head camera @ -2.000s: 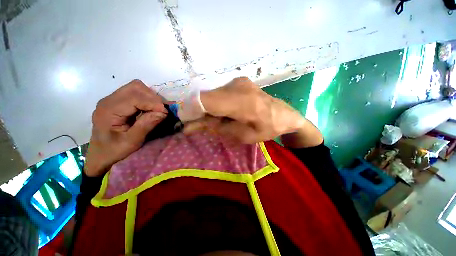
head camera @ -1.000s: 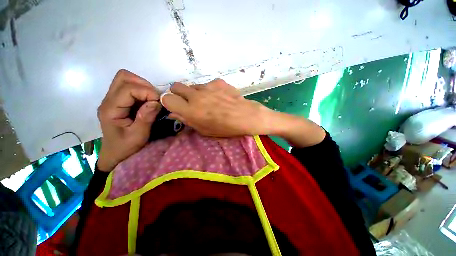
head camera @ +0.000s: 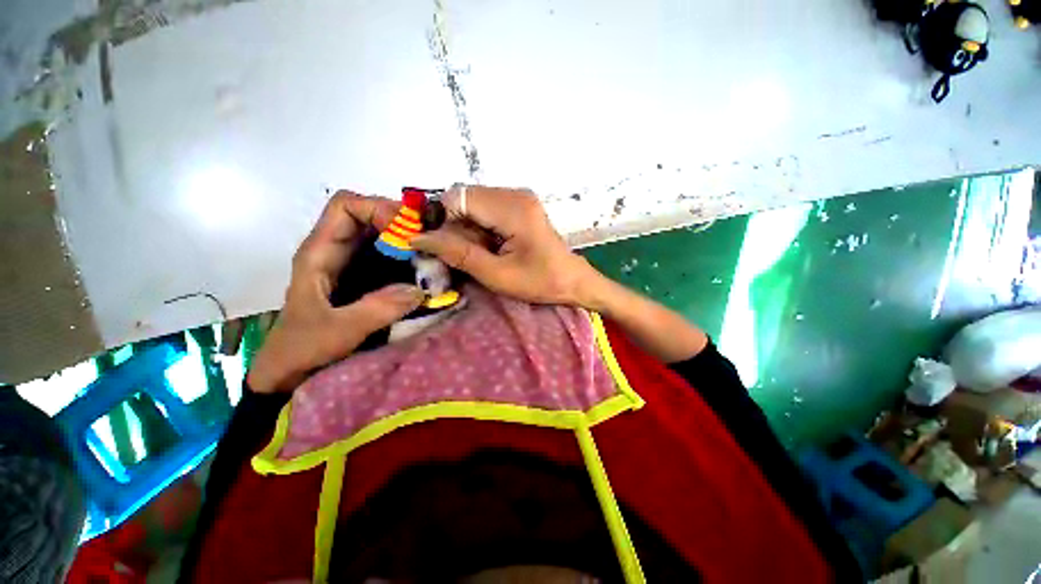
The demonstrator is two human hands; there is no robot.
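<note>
A black plush penguin (head camera: pixel 432 277) with a white face patch and yellow beak rests against the pink dotted apron (head camera: pixel 457 371). A small cone hat (head camera: pixel 403 226), striped red, yellow and orange with a blue base, stands on its head. My left hand (head camera: pixel 337 291) holds the penguin, thumb near the beak and fingers behind the hat. My right hand (head camera: pixel 502 240) is at the other side, thumb and fingers at the hat, with a pale band on one finger. A dark loop shows beside the hat tip. No needle or thread can be made out.
The white table (head camera: pixel 308 114) lies beyond my hands. Black penguins (head camera: pixel 957 40) sit at its far right. A thin curved dark piece (head camera: pixel 200 299) lies at its left edge. Blue stools (head camera: pixel 143 422) stand at lower left and right (head camera: pixel 873 485). A white sack (head camera: pixel 1002 348) and boxes are at right.
The penguin's face and the striped hat have come into clear view between my hands. My right hand has drawn back from over the toy. The view has shifted, showing more penguins at the far right.
</note>
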